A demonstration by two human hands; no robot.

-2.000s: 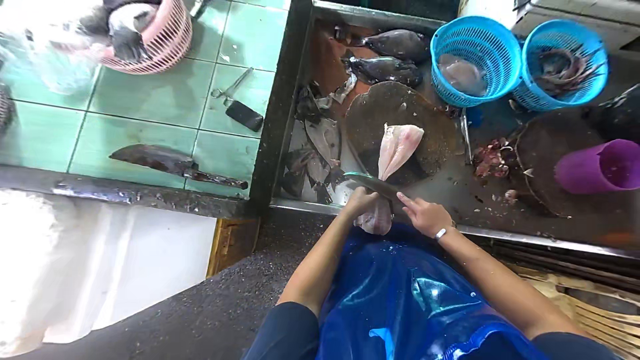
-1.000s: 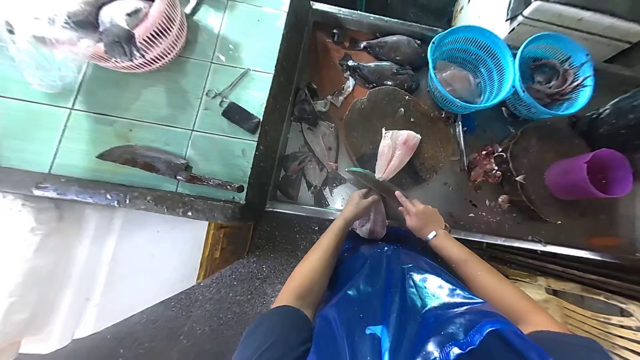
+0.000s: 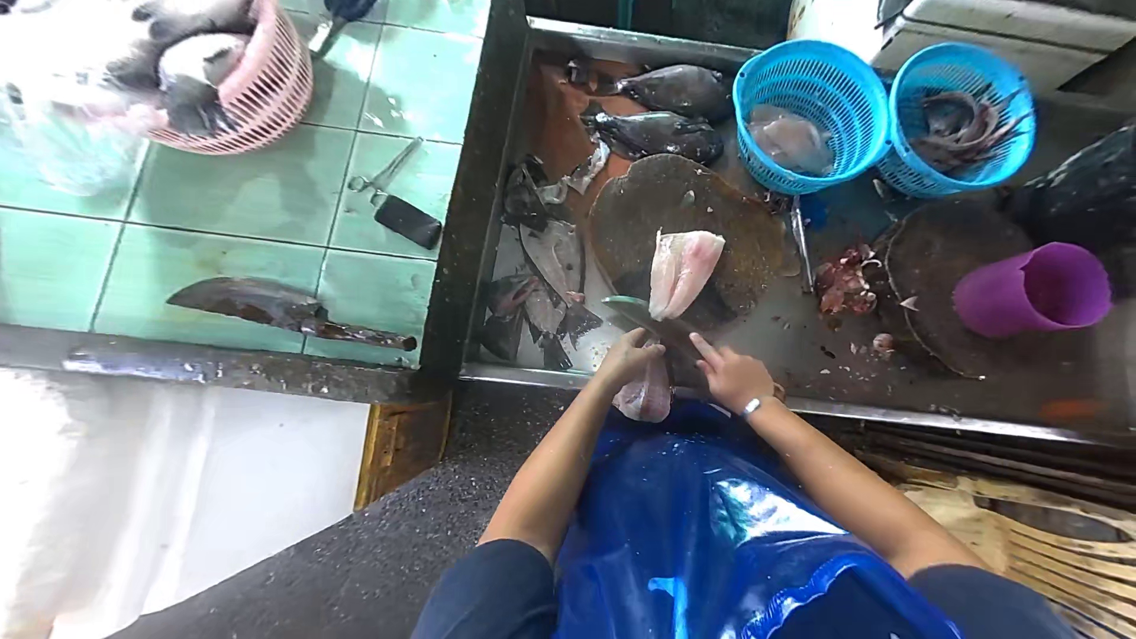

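My right hand [image 3: 738, 377] grips a knife [image 3: 655, 321], its handle mostly hidden in the palm and the index finger stretched along it. The blade reaches left, beside the near end of a pale fish fillet [image 3: 683, 271] that lies on a round wooden chopping block [image 3: 754, 217]. My left hand [image 3: 630, 357] is closed on a second piece of fish [image 3: 646, 397], which hangs over the tray's near rim against my blue apron. Its fingers are close under the blade. Fish carcasses with skin and tails [image 3: 552, 266] lie left of the block.
Two whole dark fish [image 3: 661, 135] lie behind the block, beside two blue baskets [image 3: 812, 115]. At right are fish scraps [image 3: 848, 282], a purple plastic cup [image 3: 1021, 293] and another block [image 3: 941, 266]. A cleaver [image 3: 257, 302], scissors [image 3: 386, 182] and a pink basket [image 3: 275, 98] are on green tiles.
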